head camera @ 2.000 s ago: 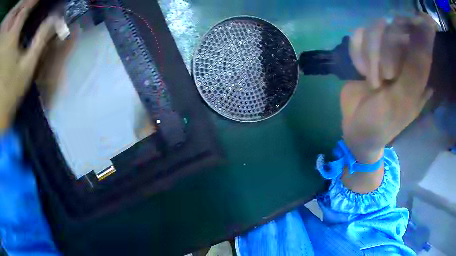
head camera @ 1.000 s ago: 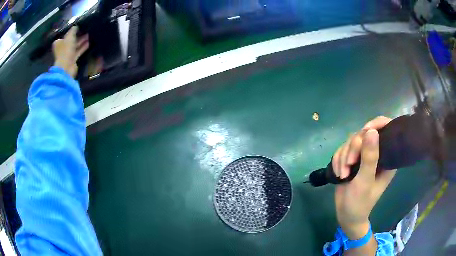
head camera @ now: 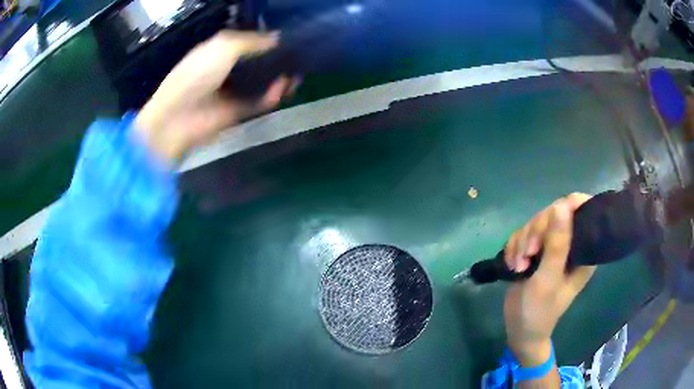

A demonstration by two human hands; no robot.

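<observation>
My left hand (head camera: 202,95), blurred, is at the upper left with thumb and fingers around the dark edge of a flat device unit (head camera: 426,34), whose bluish surface runs off the top of the picture. My right hand (head camera: 544,262) is closed around a thick dark electric screwdriver (head camera: 609,228). Its thin bit points left, just right of the round screw tray (head camera: 377,298). The tray lies on the bench, silvery with holes on its left part and dark with screws on its right.
The green bench (head camera: 236,304) has a white-edged strip (head camera: 456,80) across it. Another dark unit (head camera: 133,57) lies beyond the strip at the upper left. A small tan speck (head camera: 472,193) lies right of centre. Cables and a blue item (head camera: 667,95) show at the upper right.
The unit first under my left hand is no longer beside the tray. My left hand has moved right from the upper-left unit to the bluish one's edge. My right hand still holds the screwdriver.
</observation>
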